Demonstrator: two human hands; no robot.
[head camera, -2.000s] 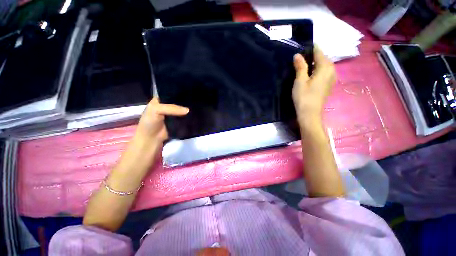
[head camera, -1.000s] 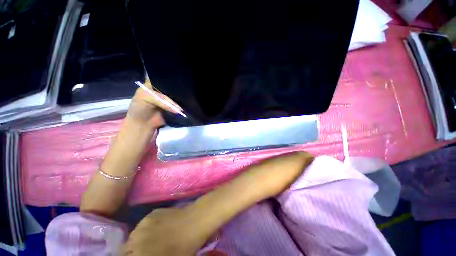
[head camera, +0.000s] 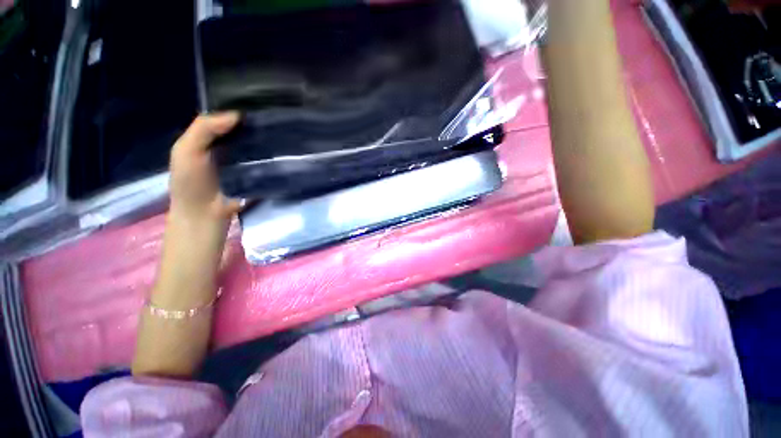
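Note:
My left hand (head camera: 199, 164) grips the left edge of a black tablet (head camera: 342, 85), held tilted above the bench and blurred. Clear shiny film (head camera: 481, 107) stands off the tablet's right side in streaks that run up and right towards my right forearm. My right hand is out of the picture past the top edge; only the forearm shows. A film-covered tablet back (head camera: 368, 204), silvery grey, lies on the pink bench under the held tablet, which hides its far part.
Interleaved tablet stacks (head camera: 120, 103) stand at the left. Another stack (head camera: 715, 77) is at the right. White sheets (head camera: 497, 21) lie at the back. The pink bench sheeting (head camera: 128, 291) runs along the front, its edge close to my shirt.
The held tablet has moved away from me and tilted, and film now stands off its right side. My right arm has swung from across my body to up and away at the right.

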